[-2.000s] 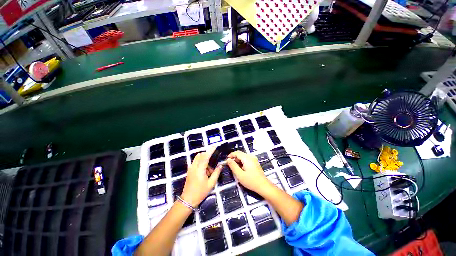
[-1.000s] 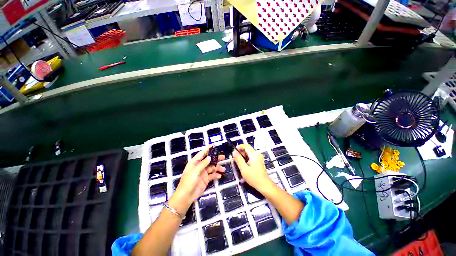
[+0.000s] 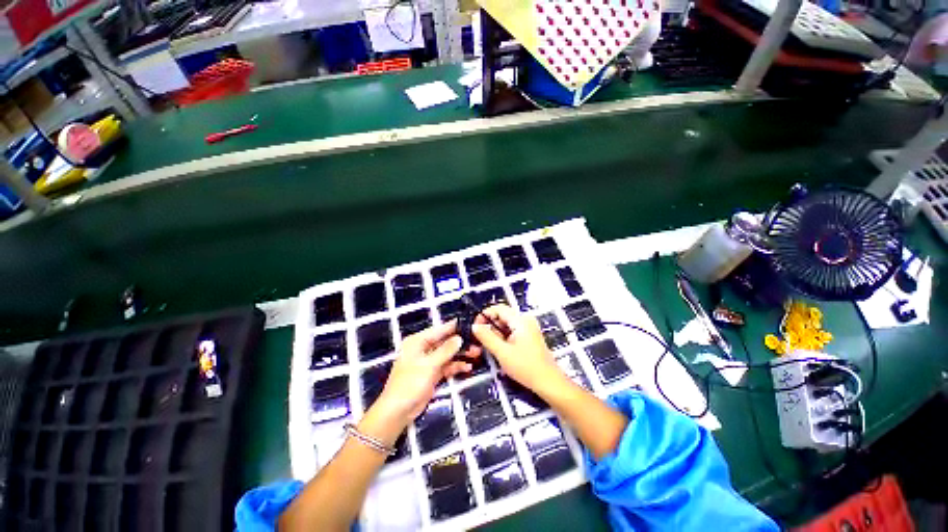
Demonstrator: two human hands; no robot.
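Observation:
A white blister tray (image 3: 301,400) lies in front of me with black glossy squares in its pockets. My left hand (image 3: 424,364) holds a small black electronic unit (image 3: 468,324) above the middle of the tray. My right hand (image 3: 509,341) is close beside it, fingertips pinched at the dark end of a black cable (image 3: 665,348) that runs right. The fingers partly hide the unit and the cable's end.
A black blister tray (image 3: 125,416) at left holds a narrow circuit board (image 3: 209,366). At right are a bottle (image 3: 715,253), a fan (image 3: 835,245), yellow finger cots (image 3: 800,328) and a power strip (image 3: 819,403). A green conveyor belt (image 3: 416,197) runs behind.
The left hand has turned and its fingers have closed in around the unit, nearer the right hand. Small pieces on the belt at left have shifted slightly right.

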